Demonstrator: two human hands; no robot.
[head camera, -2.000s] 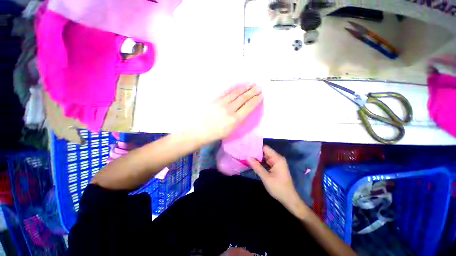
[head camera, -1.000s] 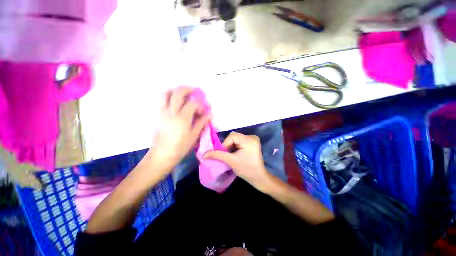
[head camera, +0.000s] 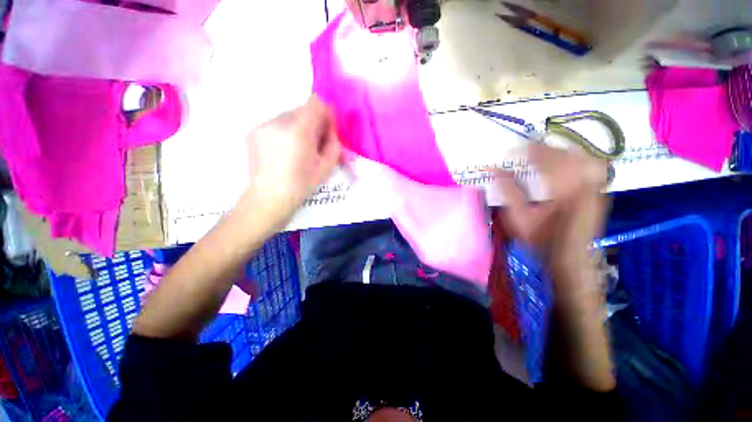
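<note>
A hot-pink panel lies on the white table under the presser foot area, washed out white near the lamp. A light-pink part continues from it and hangs over the table's front edge. My left hand is closed at the panel's left edge, pinching the cloth. My right hand is blurred, right of the cloth and over the lower part of the scissors; one brass loop and the blades show beyond it. Whether it holds the scissors cannot be told.
The sewing machine's presser foot is at the top. Snips lie on its bed. Hot-pink pieces are heaped at left, and a pink stack sits at right. Blue baskets stand below the table on both sides.
The folded pink piece in my hands is replaced by a spread, longer panel reaching toward the presser foot. My right hand has moved right, off the cloth and over the scissors.
</note>
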